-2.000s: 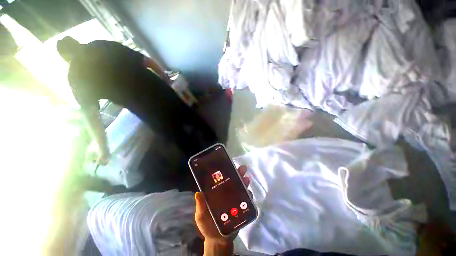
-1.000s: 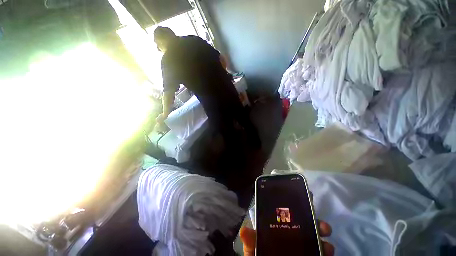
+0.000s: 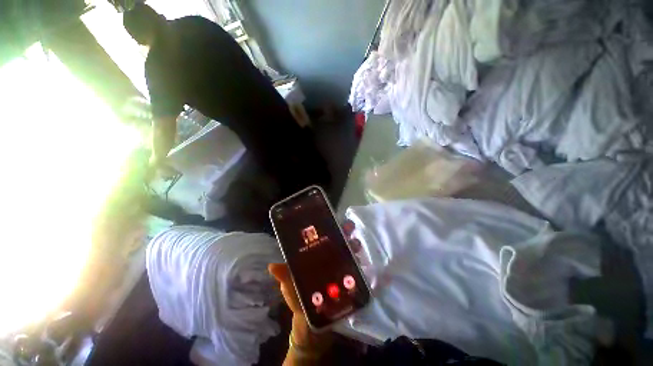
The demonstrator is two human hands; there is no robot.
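My left hand (image 3: 297,314) is at the bottom centre and holds a smartphone (image 3: 321,259) upright, slightly tilted. My thumb is on the phone's left edge and fingertips show at its right edge. The dark screen shows a small picture and a row of round buttons, the middle one red. A thin band is around my wrist. My right hand is not in view. A white garment (image 3: 444,264) lies spread on the table to the right of the phone. A folded stack of white garments (image 3: 208,279) is to its left.
A large heap of white garments (image 3: 515,86) fills the upper right. A flat tan packet (image 3: 422,171) lies on the table below it. A person in dark clothes (image 3: 222,78) bends over white cloth (image 3: 208,154) at the left. Strong glare covers the far left.
Since one second ago the view has shifted; the phone shows higher and further left, with its buttons now visible. My left hand still holds it. The other person is still bent over.
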